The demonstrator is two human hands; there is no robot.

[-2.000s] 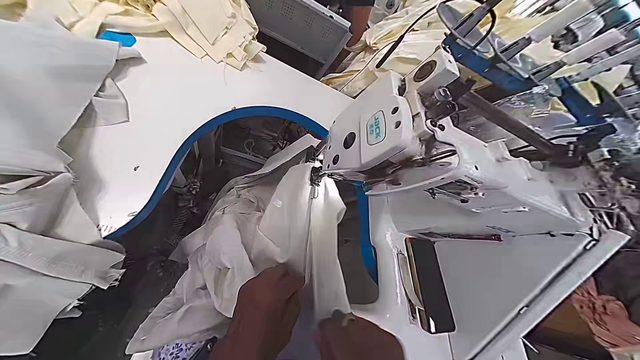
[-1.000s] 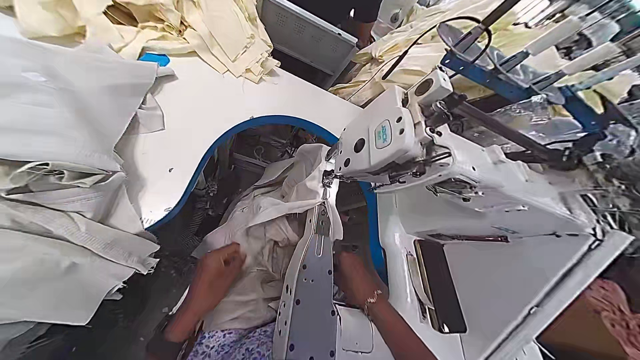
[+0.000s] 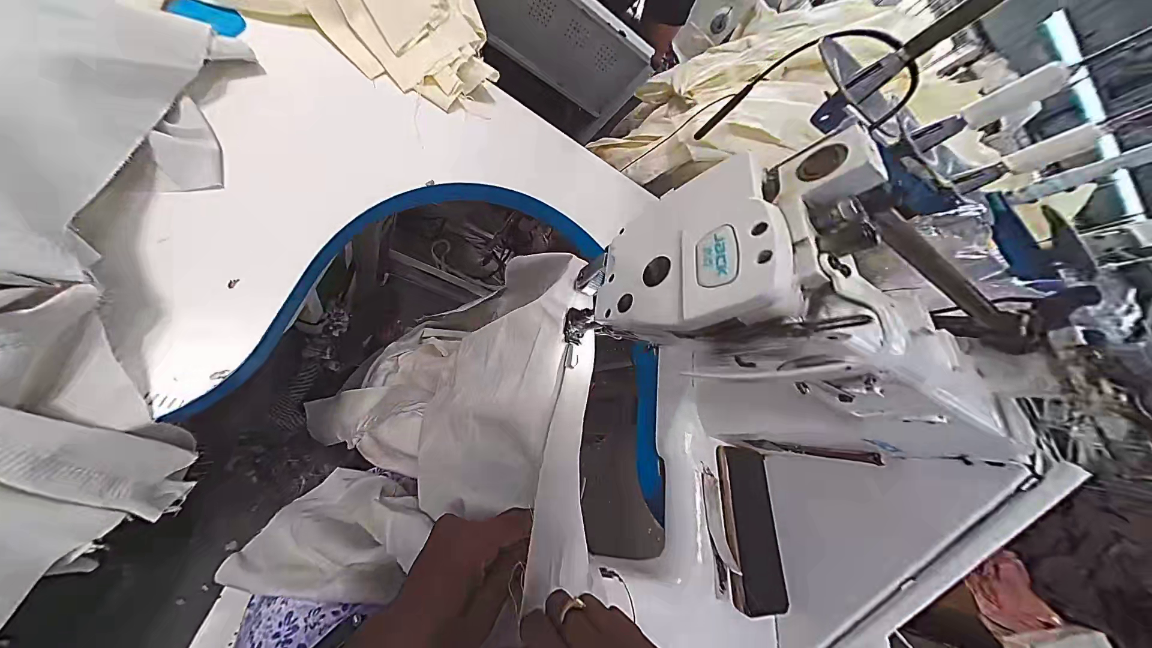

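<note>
A white Jack industrial sewing machine [image 3: 711,261] stands at the centre right, its needle and presser foot [image 3: 578,324] over an off-white fabric piece [image 3: 495,378]. From the foot the cloth runs down toward me in a narrow folded strip. My left hand [image 3: 468,567] is closed on the cloth at the bottom centre. Just right of it, my right hand [image 3: 580,621], with a ring on one finger, grips the strip's lower end; part of it is cut off by the frame. More of the cloth hangs bunched at the left of the strip.
White table [image 3: 387,117] with a blue curved edge around a cutout. Grey-white cloth pieces [image 3: 72,270] lie at the left, cream pieces [image 3: 414,45] at the top. Thread cones and rods [image 3: 1026,99] rise at the upper right. Part of another person's hand [image 3: 661,40] shows at the top.
One second ago my hands were apart on both sides of the machine's narrow arm, which was uncovered. Now they are close together on the cloth strip, and cloth covers that arm.
</note>
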